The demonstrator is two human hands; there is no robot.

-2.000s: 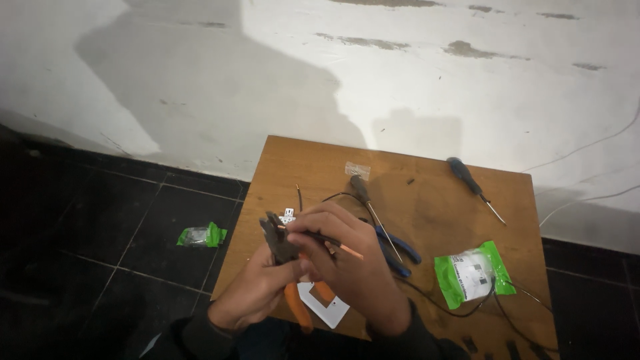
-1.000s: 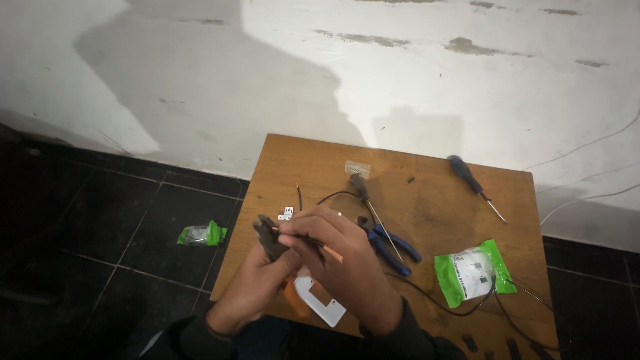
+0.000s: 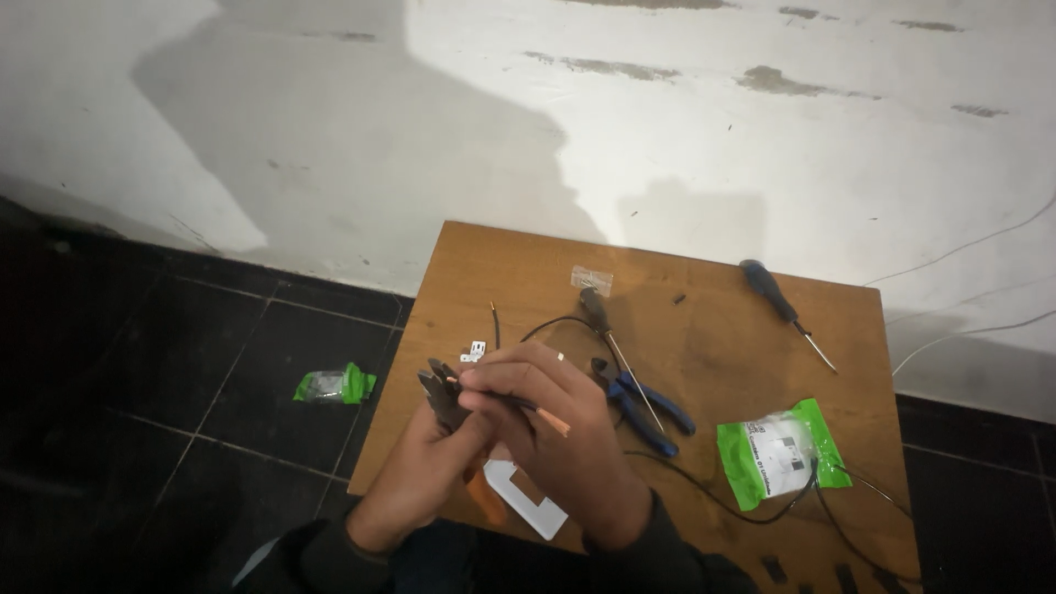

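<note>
My left hand (image 3: 412, 474) is closed round a pair of pliers (image 3: 443, 398) with orange handles (image 3: 487, 495), whose dark metal jaws point up and left. Between the fingertips of my right hand (image 3: 561, 429), a short dark wire (image 3: 521, 403) is held, its bare copper strands (image 3: 553, 422) sticking out to the right. A bit of copper (image 3: 451, 380) shows beside the jaws; whether they grip it cannot be told. Partly under my hands lies a white plastic frame (image 3: 540, 513). Just beyond them is a small metal bracket (image 3: 474, 352).
On the wooden table (image 3: 701, 264) are blue-handled cutting pliers (image 3: 648, 408), a thin screwdriver (image 3: 623, 355), a blue-black screwdriver (image 3: 771, 293), a clear plastic packet (image 3: 592, 280), black cable (image 3: 701, 491) and a green-white package (image 3: 780, 454). Another green package (image 3: 334, 385) lies on the tiled floor.
The fingers of my right hand have shifted slightly around the wire, and its copper strands now show fanned out. My hands uncover more of the blue-handled pliers than two seconds ago.
</note>
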